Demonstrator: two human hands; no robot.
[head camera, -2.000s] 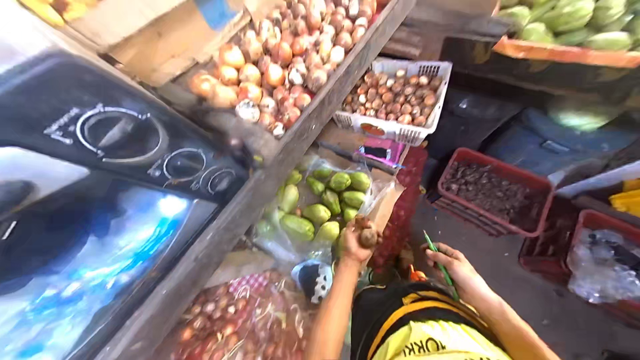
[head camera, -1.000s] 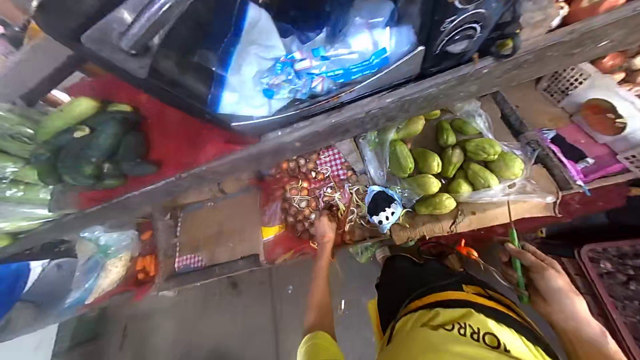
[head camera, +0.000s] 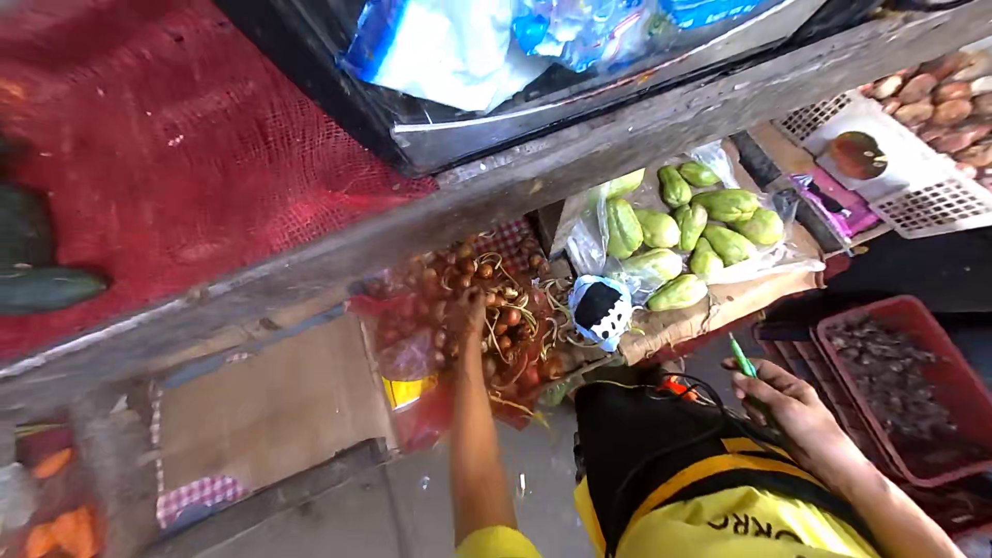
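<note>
My left hand (head camera: 467, 310) reaches into a red mesh sack of small onions (head camera: 508, 318) with long dry stems; its fingers are blurred, so whether they grip an onion cannot be told. At the right, my right hand (head camera: 775, 391) is closed around a small green-handled knife (head camera: 742, 358), whose tip points up and to the left. Between the hands, a blue, black and white cloth item (head camera: 601, 310) lies beside the onions. Green chayotes (head camera: 682, 225) rest in clear plastic just behind it.
A weathered wooden beam (head camera: 542, 147) crosses above the produce. A brown cardboard sheet (head camera: 271, 395) lies left of the onions. Right of my right hand stands a red crate (head camera: 914, 387) of small dark produce. A white plastic basket (head camera: 891, 178) is at the upper right.
Two seconds ago my left hand held a small round brown item near the chayotes; now it is among the onions. My right hand still holds the knife. The view has swung left.
</note>
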